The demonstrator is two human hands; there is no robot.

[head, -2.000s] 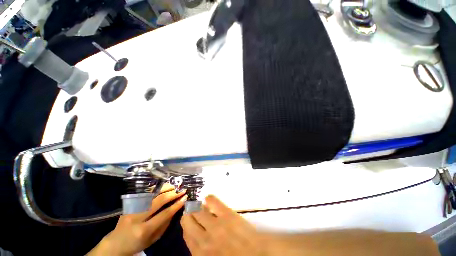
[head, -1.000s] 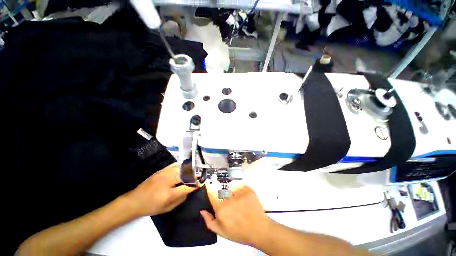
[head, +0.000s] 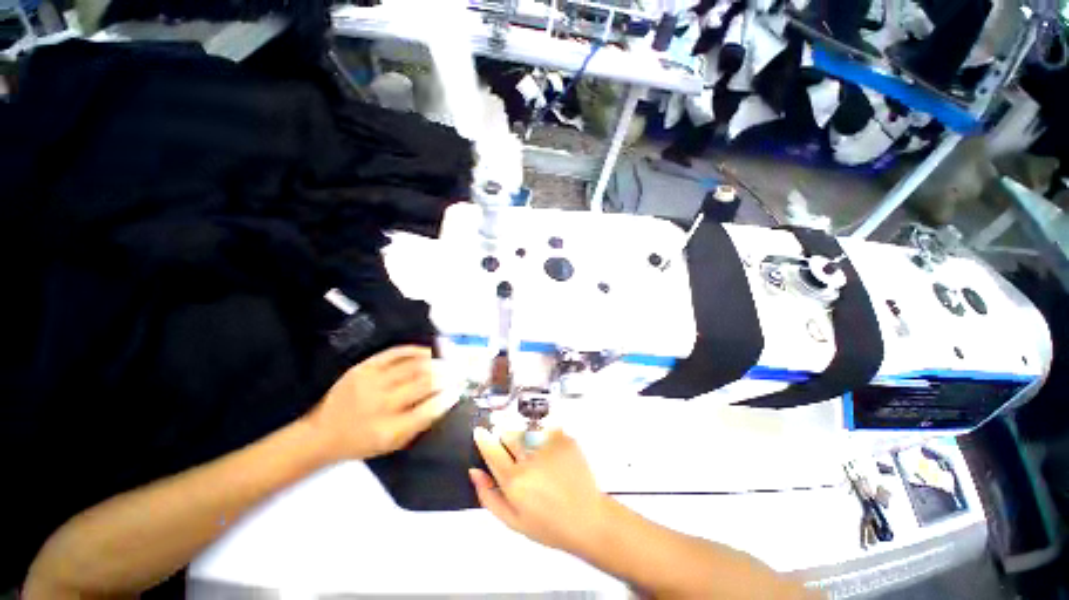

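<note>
A small black cut piece (head: 436, 465) lies on the white table at the left end of the sewing machine (head: 621, 281). My left hand (head: 381, 402) rests on its upper left part, fingers bent, close to the presser foot area (head: 502, 404). My right hand (head: 539, 486) lies at its right edge, index fingertip near the presser foot, thumb on the cloth. The fingertips and stitching point are partly hidden by the machine's metal parts. A large black garment heap (head: 176, 270) lies left of the machine, with a white label (head: 341, 301) on it.
Two black elastic bands (head: 723, 307) drape over the machine head. Thread snips (head: 871, 516) and a small parts tray (head: 934, 481) lie at the right of the table. A measuring scale (head: 897, 572) runs along the front edge. Other tables and heaped cloth stand behind.
The view has pulled back and shifted, showing more of the machine and floor. Since one second ago, the black piece's visible part is shorter, and my left hand sits slightly higher beside the presser foot.
</note>
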